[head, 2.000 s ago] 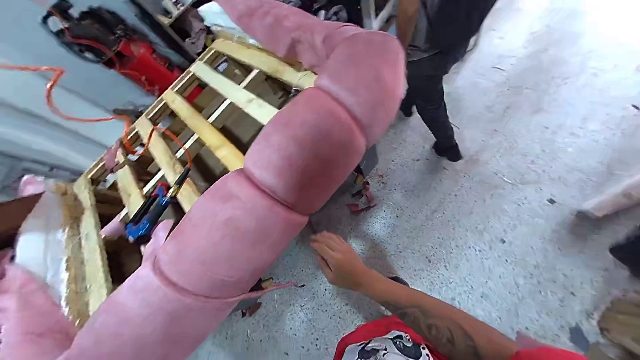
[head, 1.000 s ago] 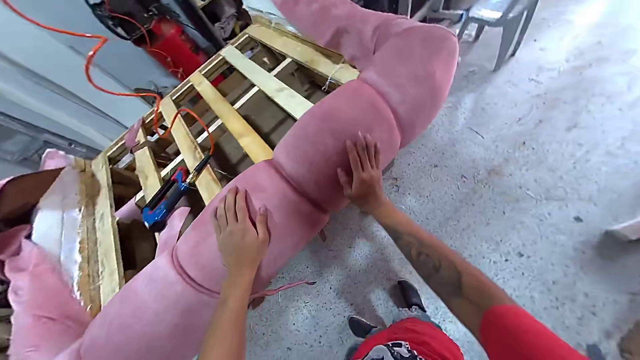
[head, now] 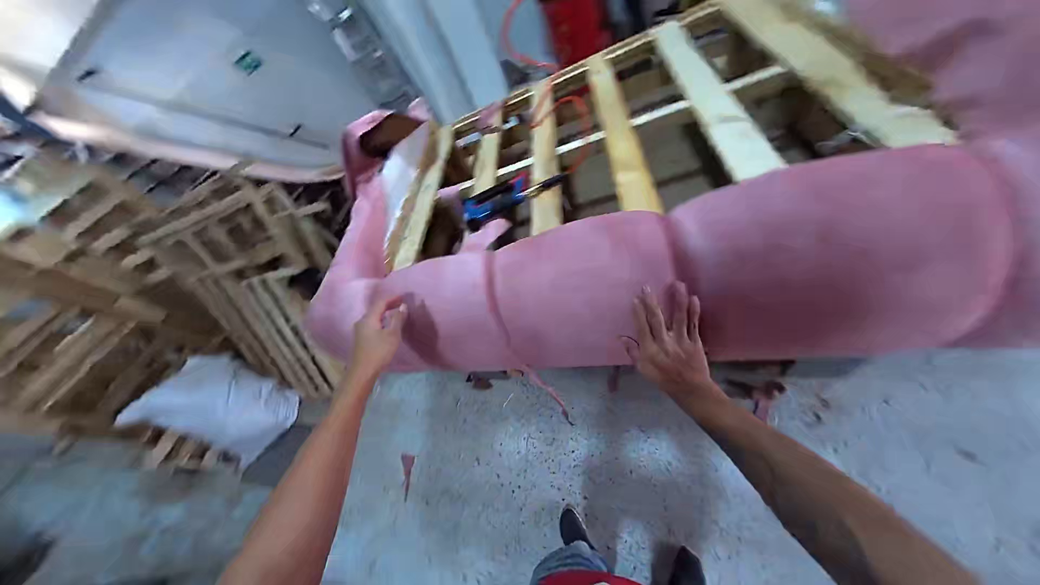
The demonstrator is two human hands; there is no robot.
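Note:
A long pink upholstered roll, divided by seams into plump sections, runs along the near side of a wooden slatted frame. My right hand lies flat on it with fingers spread, just left of a deep seam. Toward the roll's left end, my left hand rests against the pink cover, thumb and forefinger curled near each other; whether it pinches any cover cannot be told. A blue and black air stapler lies on the slats behind the roll, near an orange hose.
Stacked wooden frames stand at the left, with a white sack below them. Pink scraps lie on the speckled concrete floor. A thin pink strip hangs from the roll. Something red stands behind the frame.
The view has swung left. My left hand, not seen two seconds ago, lay on the roll one second ago and is now near its left end. My right hand has moved left along the roll.

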